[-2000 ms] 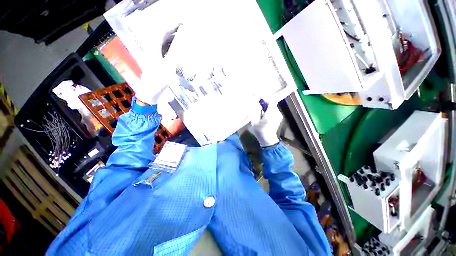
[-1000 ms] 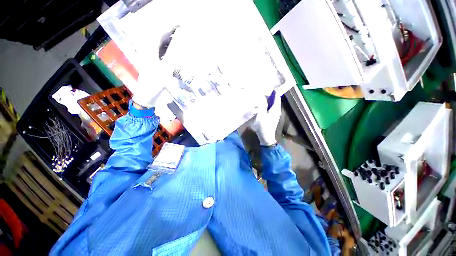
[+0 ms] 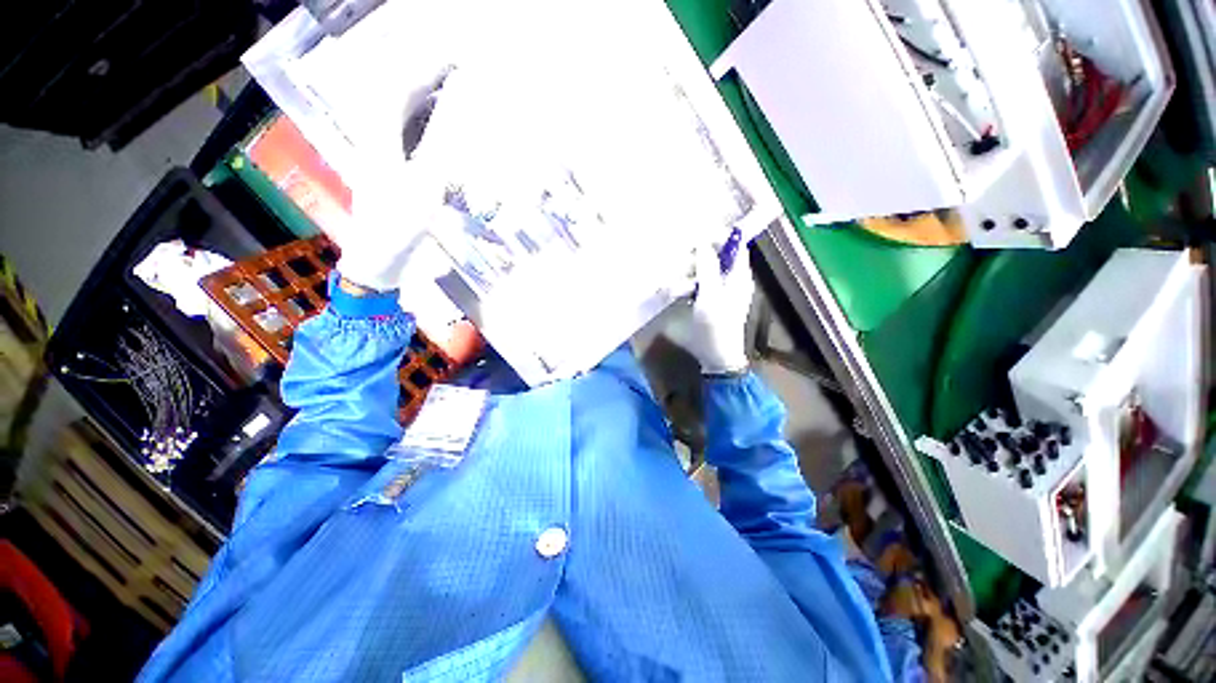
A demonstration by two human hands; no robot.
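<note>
The framed stencil [image 3: 587, 147] is a large, glaring white sheet, tilted, with grey-white smears near its middle. My gloved left hand [image 3: 387, 240] is at its left edge, nearly lost in glare; its fingers cannot be made out. My gloved right hand [image 3: 722, 314] is at the lower right edge, with a small purple scraper [image 3: 730, 250] in its fingers. The orange-red grid tray [image 3: 274, 296] lies left of the stencil, partly behind my left wrist.
A black divided bin [image 3: 100, 314] with wires [image 3: 158, 380] and a white crumpled bag stands at the left. White metal enclosures [image 3: 854, 114] stand on the green-topped conveyor [image 3: 867, 287] at the right. A wooden pallet [image 3: 107, 514] lies at the lower left.
The purple scraper has turned and shifted slightly in my right hand. The enclosures sit slightly higher in the view. My left hand stays at the stencil's left edge.
</note>
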